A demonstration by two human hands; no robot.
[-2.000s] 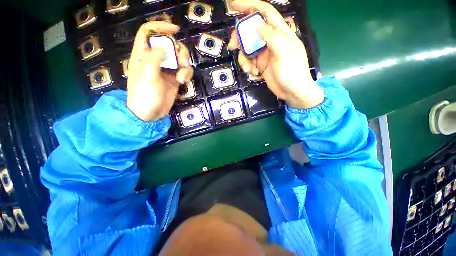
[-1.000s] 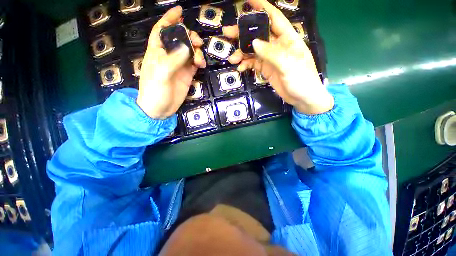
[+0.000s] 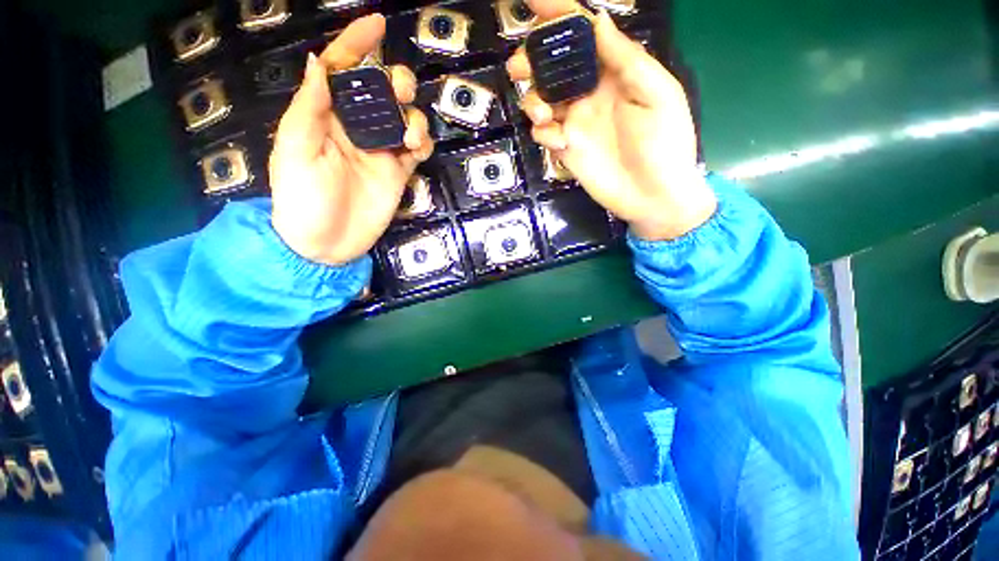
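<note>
My left hand [image 3: 340,164] holds a watch head [image 3: 369,107] face up in its fingers above the tray. Its black display shows small white text and thin rows. My right hand [image 3: 613,132] holds a second watch head [image 3: 563,59] face up, also with small white text lines on black. Both thumbs are off the glass. Below them lies the black blister tray [image 3: 518,202] with several units face down, gold or silvery backs with dark round centres showing. One of these units [image 3: 463,100] sits tilted in its pocket. My hands hide part of the tray.
Dark stacked trays [image 3: 66,219] stand at the left, with several units at their lower edge. A side tray [image 3: 931,449] with units is at the lower right. A cream round item [image 3: 971,263] is at the right edge. The green bench [image 3: 800,99] carries a pale label [image 3: 126,77].
Both displays went from white to black, and now show more text rows. Both thumbs have lifted off the glass. The view has shifted slightly.
</note>
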